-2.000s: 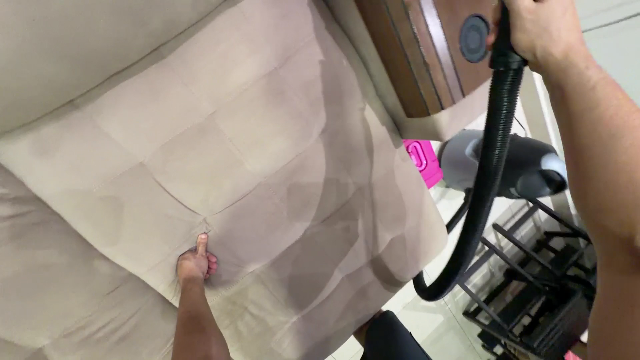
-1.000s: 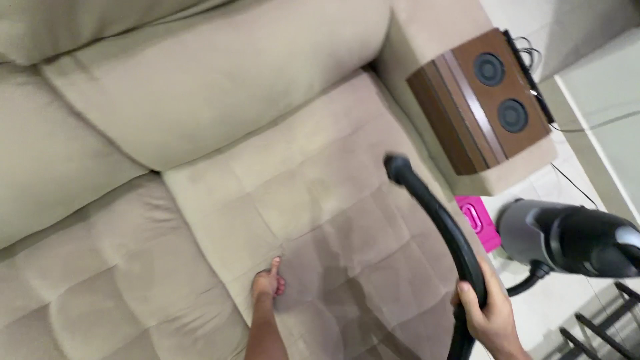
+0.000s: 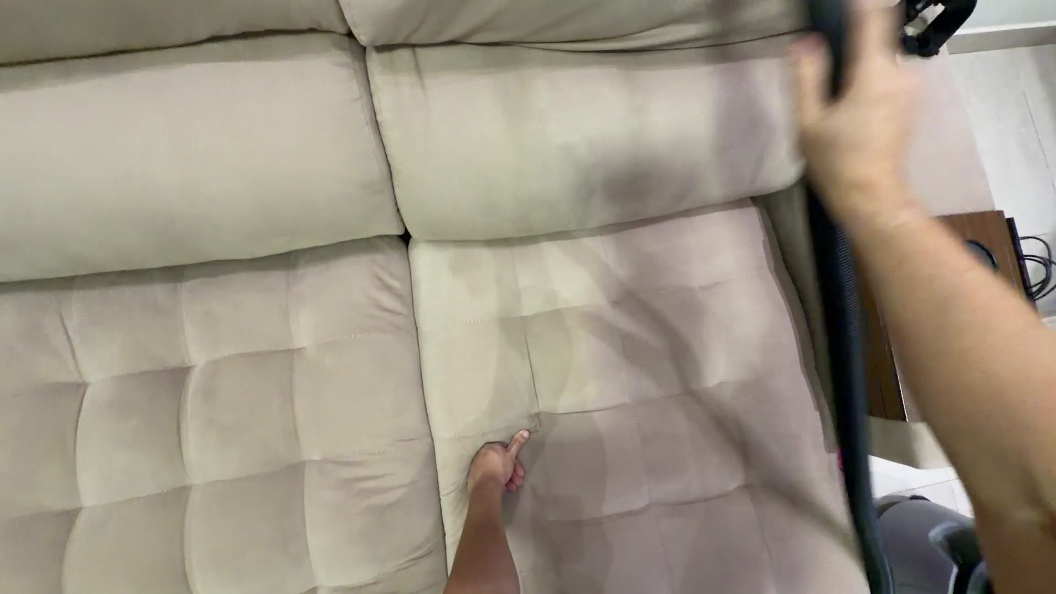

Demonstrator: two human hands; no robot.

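My left hand (image 3: 497, 467) presses on the tufted beige seat cushion (image 3: 676, 346) of a sofa, near the seam between two seats, its thumb out and its other fingers curled under. At the upper right, my right hand (image 3: 862, 124) is raised and blurred, closed around a black vacuum cleaner hose (image 3: 846, 355). The hose hangs down past the right side of the seat; its upper end is cut off by the frame. Part of the grey vacuum cleaner body (image 3: 916, 536) shows at the lower right.
Beige back cushions (image 3: 577, 140) run along the top, beside a second tufted seat (image 3: 239, 412) at the left. A brown wooden speaker box (image 3: 883, 355), partly behind my right arm, lies on the sofa arm. Black cables (image 3: 1038, 264) are beyond it, with light floor tiles (image 3: 1011, 124) at the right.
My right hand, low at the right a second ago, has moved up toward the back cushions with the hose. My left hand stays on the seat. The view has shifted, showing more of the left seat.
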